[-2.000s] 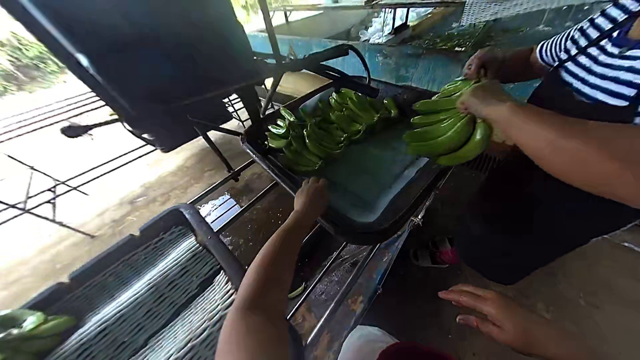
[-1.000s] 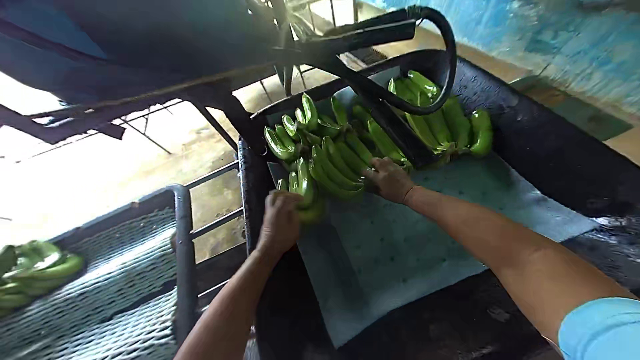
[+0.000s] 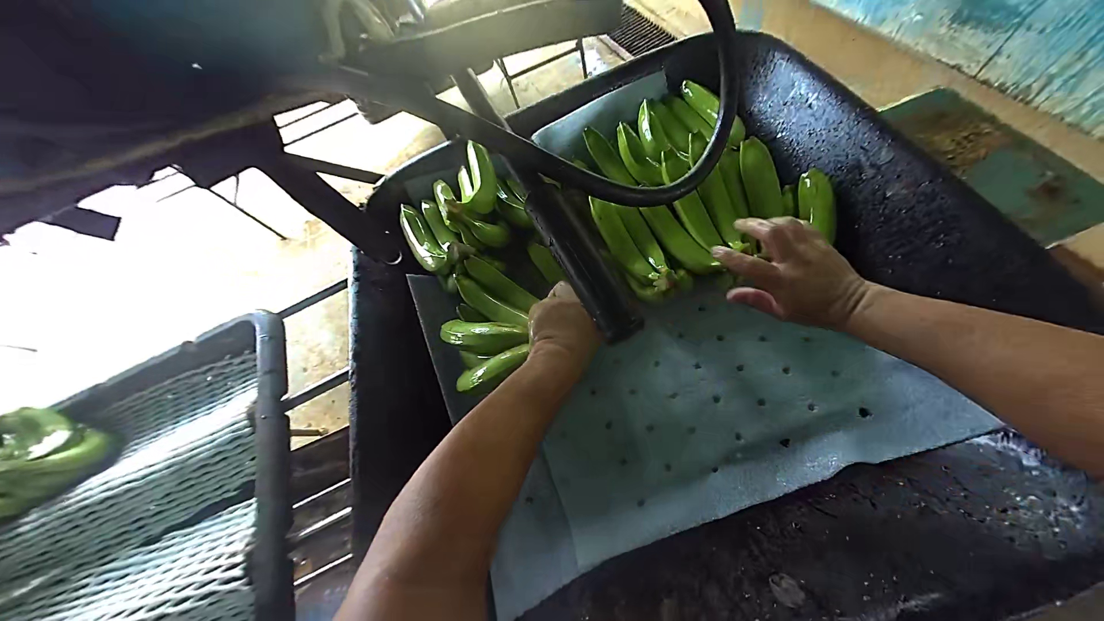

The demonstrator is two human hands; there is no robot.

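Note:
My left hand grips a cluster of green bananas by its crown, near the left wall of a black tray. Fingers spread, my right hand rests at the crown end of another green cluster toward the tray's right side; it does not appear closed on it. More wet green clusters lie along the far side. Under them is a perforated grey-green sheet. A black tube and a curved black hose hang over the fruit and hide part of it.
Left of the tray stands a bin with a woven mesh lining and a grey rim, with green bananas in it. Dark metal bars cross at upper left. A blue painted wall is at upper right.
The view has moved in over the tray. My right hand has moved right, from the middle cluster to the right-hand one. The person in a striped top, seen earliest, is out of view.

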